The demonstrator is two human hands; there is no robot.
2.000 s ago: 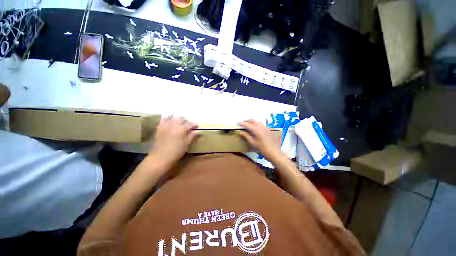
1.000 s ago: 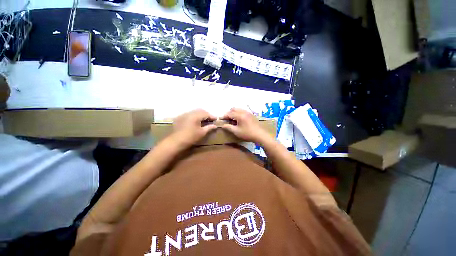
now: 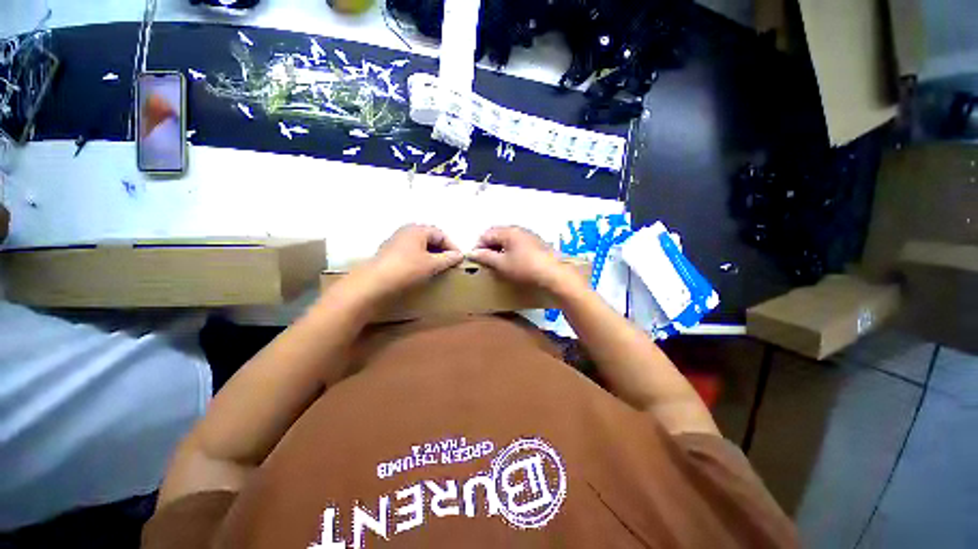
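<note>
A long, narrow brown inner carton (image 3: 456,294) lies at the table's front edge, close to my body. Its top looks closed, with a small dark notch near the middle. My left hand (image 3: 416,255) and my right hand (image 3: 513,255) meet over the middle of its top edge. The fingertips are pinched together and nearly touch. Whether they grip a flap or only press on the carton is hard to tell. My forearms cover both ends of the carton in part.
A second brown carton (image 3: 150,272) lies left, before a person in a white shirt. Blue-and-white boxes (image 3: 654,277) lie fanned at right. Behind are a smartphone (image 3: 162,122), plastic scraps, a label strip (image 3: 536,131) and black cables (image 3: 558,38). A larger cardboard box (image 3: 820,313) stands right.
My hands have moved inward from spread positions along the carton to its middle. The carton at left now appears separated from mine. The camera view has shifted slightly.
</note>
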